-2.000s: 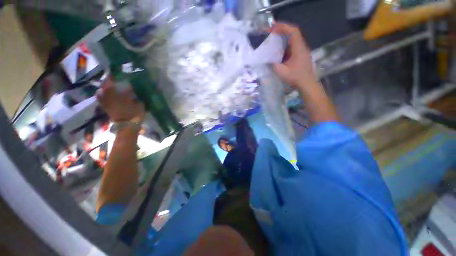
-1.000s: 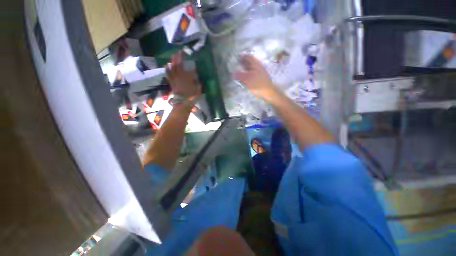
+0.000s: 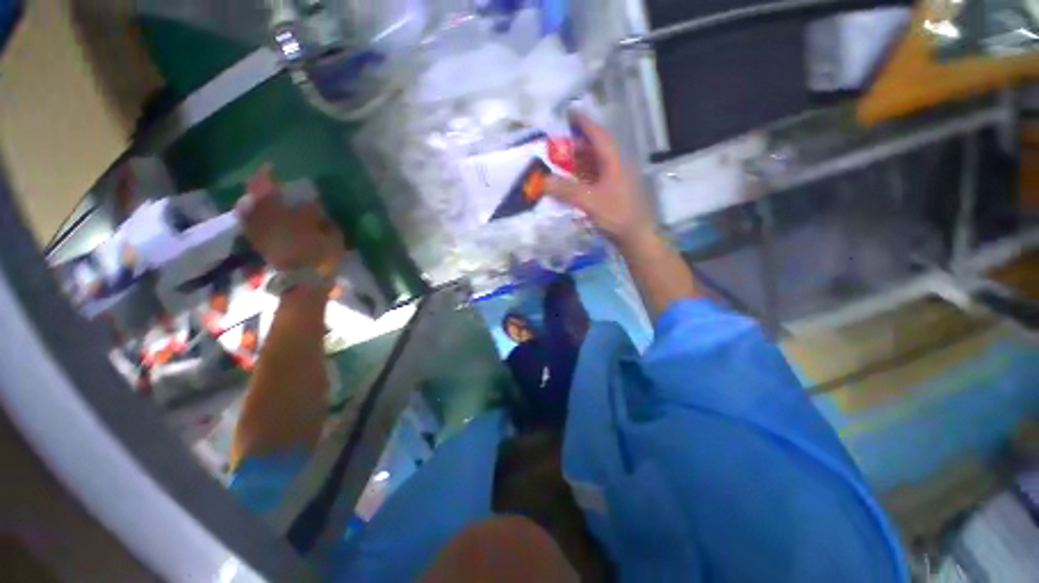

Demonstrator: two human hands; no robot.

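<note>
My right hand [image 3: 604, 188] holds a printed carton [image 3: 496, 180] by its right end, above the white scrap heap. The carton is white with a black panel, an orange mark and a red corner. My left hand [image 3: 291, 233] is over the near edge of the green work surface [image 3: 268, 131], beside the carton pile [image 3: 171, 342]. The picture is blurred, and I cannot tell whether my left hand holds the pale piece next to its fingers.
The shiny scrap heap [image 3: 439, 222] lies between the green surface and the black conveyor belt [image 3: 729, 85]. A white item [image 3: 843, 51] is on the belt. An orange guard [image 3: 946, 74] stands upper right. Brown cardboard [image 3: 68, 91] is upper left. A metal fitting [image 3: 285, 40] is at the top.
The carton seen on the green surface one second ago is gone from there, and my right hand, empty then, now holds a carton. The view has swung, shifting the scene.
</note>
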